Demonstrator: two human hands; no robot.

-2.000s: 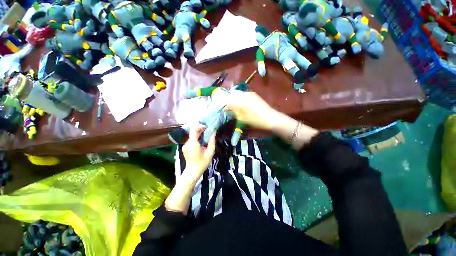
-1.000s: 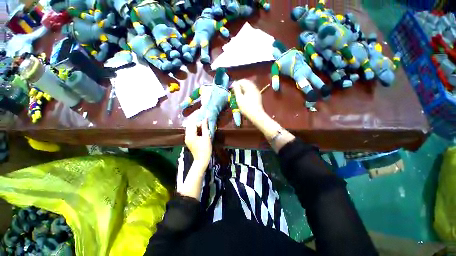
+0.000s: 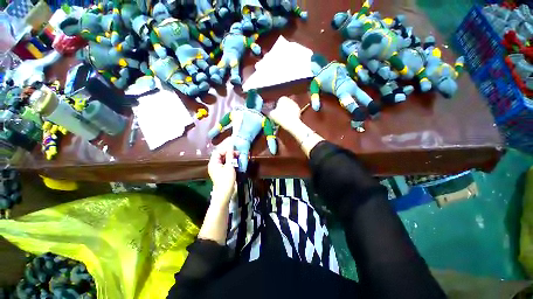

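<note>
A grey-blue plush doll with green upper arms and yellow bands lies at the table's front edge, head away from me, legs towards me. My left hand pinches the doll's leg end at the edge. My right hand is on the table just right of the doll's head and green arm, fingers curled. Whether it holds anything is too blurred to tell. A thin tan rod shows just beside its knuckles.
Heaps of similar dolls lie at the far side, with another doll nearer right. White paper sheets, a grey-green bottle and a small yellow piece lie left. A blue crate stands right, a yellow sack lower left.
The doll went from being gathered between both hands to lying stretched out at the edge. My right hand moved off it, away to its upper right. My left hand stays at its legs.
</note>
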